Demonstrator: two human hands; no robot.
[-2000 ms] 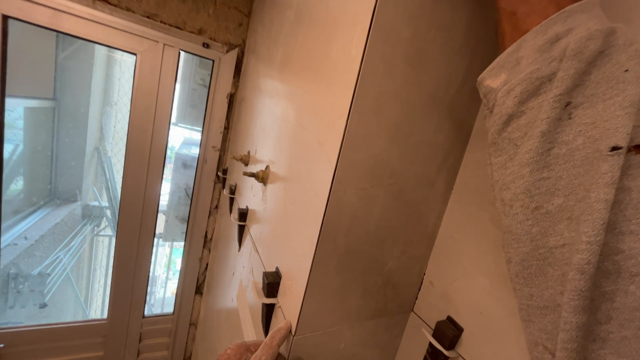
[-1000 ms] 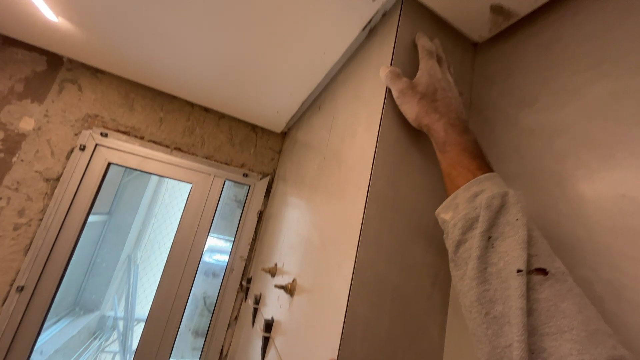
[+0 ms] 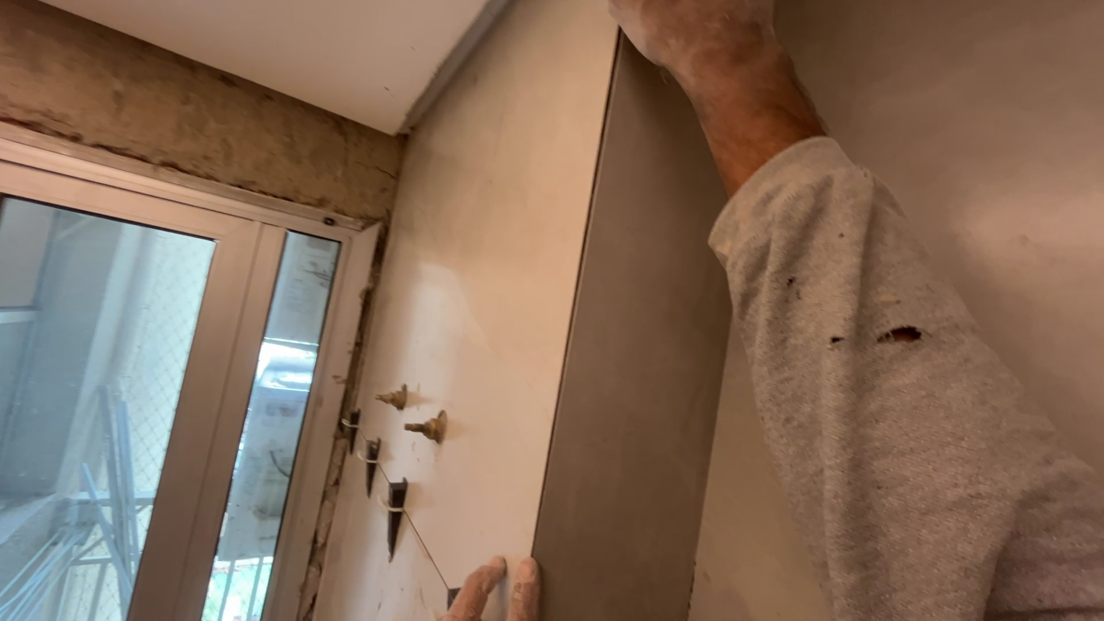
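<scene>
My right hand point(image 3: 703, 30), coated in pale dust, is raised at the top edge of the view, over the upper part of the outer corner where a light wall tile point(image 3: 483, 285) meets a narrow grey tile point(image 3: 638, 362). Its fingertips are out of view. Low in the view, the fingers of my left hand point(image 3: 500, 591) lie on the light tile near that corner, beside the horizontal joint. Black tile-levelling wedges point(image 3: 396, 517) in white clips sit along this joint. Two brass valve stems point(image 3: 427, 427) stick out of the tile above them.
At left is a white-framed glass door point(image 3: 194, 414) with a rough, unfinished wall strip point(image 3: 216, 129) above it. A white ceiling point(image 3: 328, 43) meets the tiled wall. More large tile point(image 3: 966, 172) covers the wall at right, behind my grey sleeve.
The view has tilted up, then partly back down. My right hand, against the upper grey tile a second ago, now shows at the top edge over the corner. My left fingers are in view again.
</scene>
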